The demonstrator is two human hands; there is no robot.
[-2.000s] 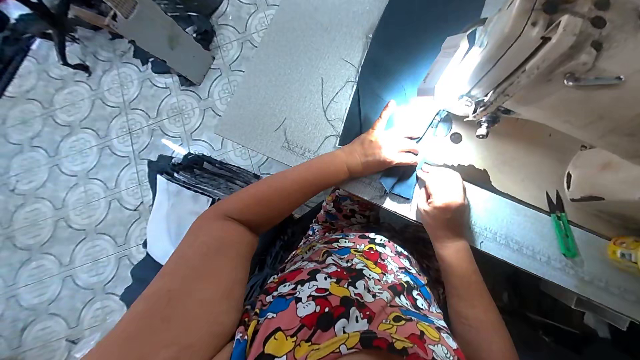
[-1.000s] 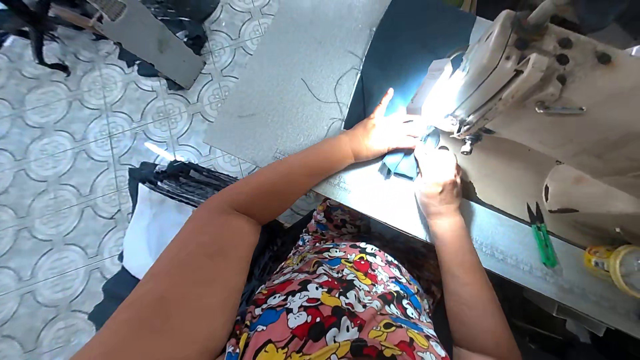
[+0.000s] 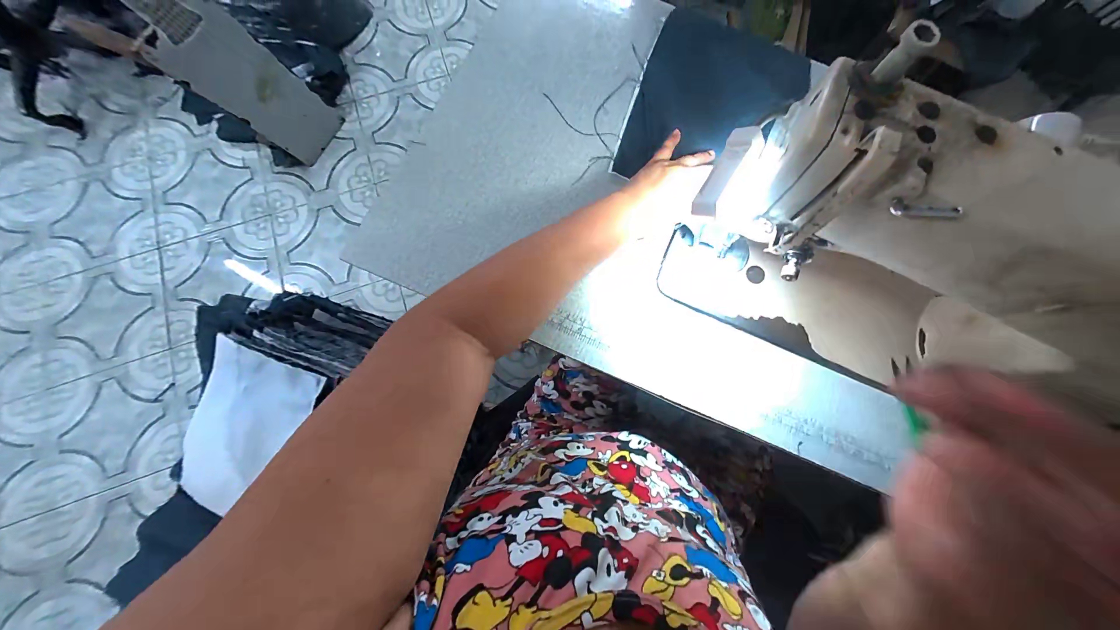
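Observation:
My left hand (image 3: 669,188) lies spread on the table, left of the lit head of the sewing machine (image 3: 805,175), its fingertips at the edge of the dark blue fabric (image 3: 717,79). Glare washes out part of that hand. My right hand (image 3: 980,472), large and blurred, is at the lower right over the green-handled thread snips (image 3: 912,422); their dark tips and a bit of green show beside its fingers. Whether the fingers have closed on the snips cannot be told. No fabric shows under the presser foot area, which is bright.
Loose threads (image 3: 599,131) lie on the grey tabletop (image 3: 490,149). On the tiled floor at left are a bundle of dark cloth strips (image 3: 306,332) and a white cloth (image 3: 245,420). A grey metal part (image 3: 254,87) stands at upper left.
My right hand has left the needle area and moved right, to the green snips. My left hand has moved up and away from the needle, and the dark fabric has shifted up the table with it.

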